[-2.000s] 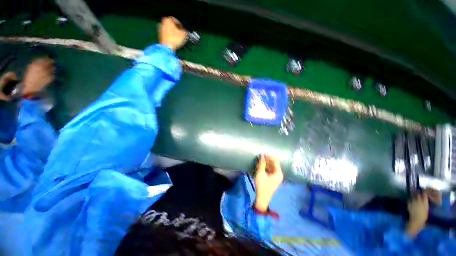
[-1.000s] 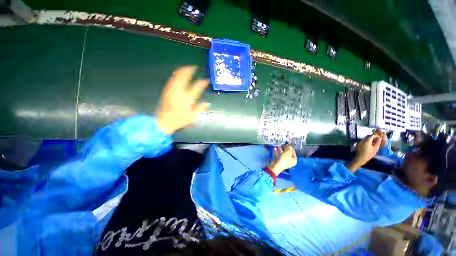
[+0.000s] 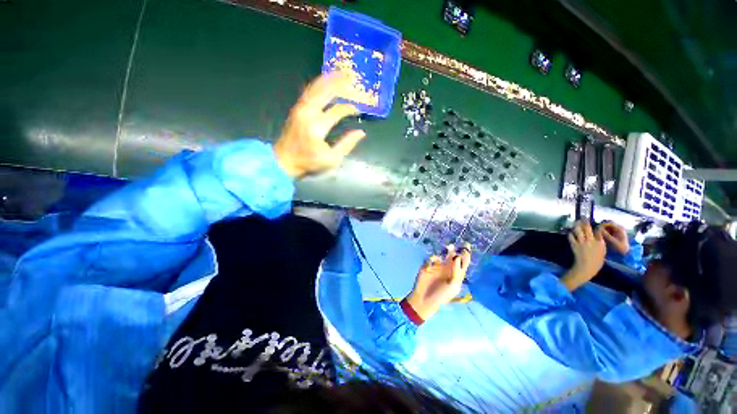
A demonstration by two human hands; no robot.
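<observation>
My left hand (image 3: pixel 319 125) reaches over the near side of the open blue bin (image 3: pixel 392 77), fingers spread, with nothing seen in it. Small yellowish pieces (image 3: pixel 347 61) lie in the bin. A clear blister tray (image 3: pixel 465 182) with rows of small dark parts lies aslant on the green bench, its near end at the bench's front edge. My right hand (image 3: pixel 440 283), with a red band at the wrist, is at that near end, fingertips curled together. A small dark spot shows at the fingertips; whether they grip a part or the tray is unclear.
A pile of small loose parts (image 3: pixel 417 109) lies right of the bin. Black phone housings (image 3: pixel 590 166) and a white slotted rack (image 3: pixel 654 179) are at the right. A neighbour in blue has both hands (image 3: pixel 590 247) at a housing. Several small assemblies (image 3: pixel 458 14) lie beyond the worn edge.
My left hand came back from beyond the worn edge, then moved right and up to the bin. My right hand went to the tray's near end. The tray now looks more slanted. The view shifted.
</observation>
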